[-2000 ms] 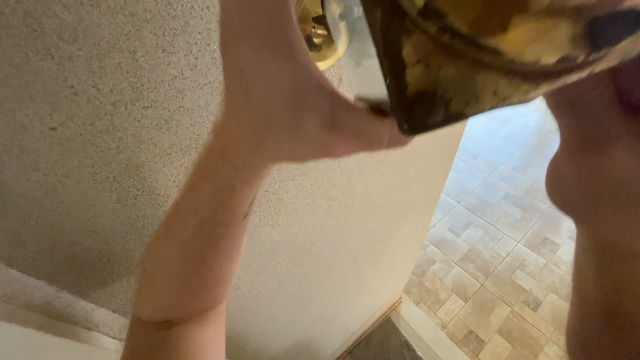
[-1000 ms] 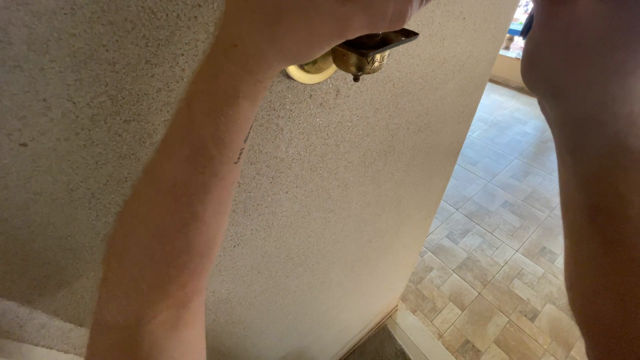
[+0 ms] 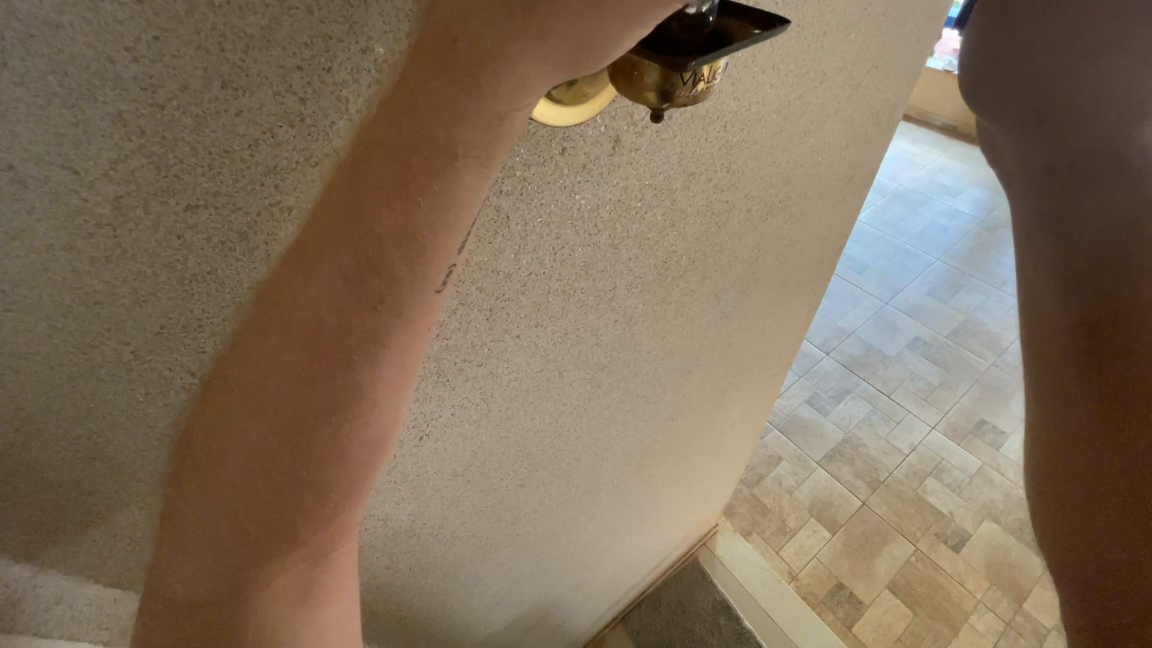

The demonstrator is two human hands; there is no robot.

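Observation:
At the top centre is my left hand [image 3: 576, 31], raised beside a brass wall lamp. Its fingers are cut off by the frame edge, so its grip is hidden. The lamp has a brass cup [image 3: 661, 83] with a small knob underneath and lettering on its side, a dark square plate [image 3: 751, 31] above, and a round brass wall mount [image 3: 574, 101] behind. A bit of clear glass [image 3: 702, 13] shows over the plate. At the upper right, only the heel of my right hand [image 3: 1003, 63] seems to show above the forearm; its fingers are out of view.
A speckled, textured wall [image 3: 576, 342] spans the left and middle, ending in an edge at right. Beyond it lies a patterned tile floor [image 3: 900, 423]. A pale threshold strip [image 3: 765, 576] and a dark grey floor covering [image 3: 679, 612] are at the bottom.
The large dark-edged, brass-coloured piece seen close up between my hands two seconds ago has gone out of view. The lamp's cup and plate now show. Both arms reach higher.

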